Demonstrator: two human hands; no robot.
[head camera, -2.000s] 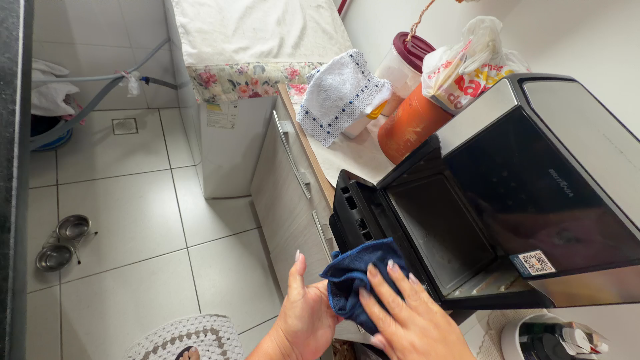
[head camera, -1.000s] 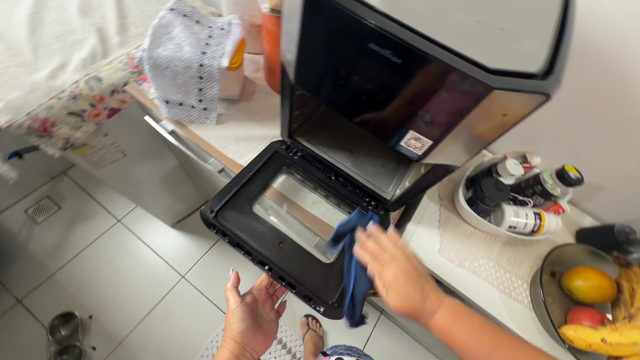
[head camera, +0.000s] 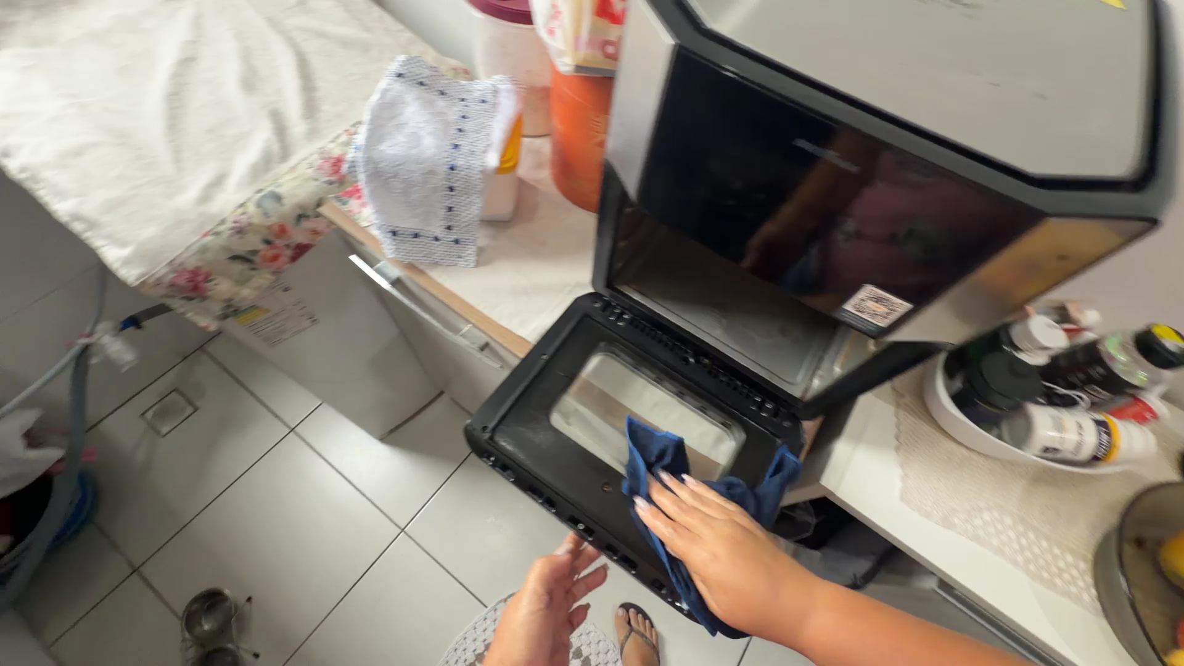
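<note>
An air fryer oven (head camera: 832, 176) with a dark glossy front stands on the counter, its black door (head camera: 518, 407) folded down and a glass window (head camera: 601, 407) in it. My right hand (head camera: 721, 546) presses a dark blue cloth (head camera: 657, 449) flat against the door's inner face, near the window's lower right corner. Part of the cloth hangs over the door's front edge. My left hand (head camera: 550, 601) is below that edge, fingers spread, fingertips at or just under the door; whether they touch it is unclear.
A white towel (head camera: 416, 166) drapes over a container beside an orange canister (head camera: 581, 139). Right of the oven are a white tray (head camera: 971, 435) of bottles and a fruit bowl (head camera: 1119, 555). Metal pet bowls (head camera: 211, 615) stand on the tiled floor, left of a foot in a sandal (head camera: 638, 634).
The view has swung. Two seconds ago both hands were at the cloth; now only my right hand is on it. Since one second ago the cloth has spread over the door's near right part.
</note>
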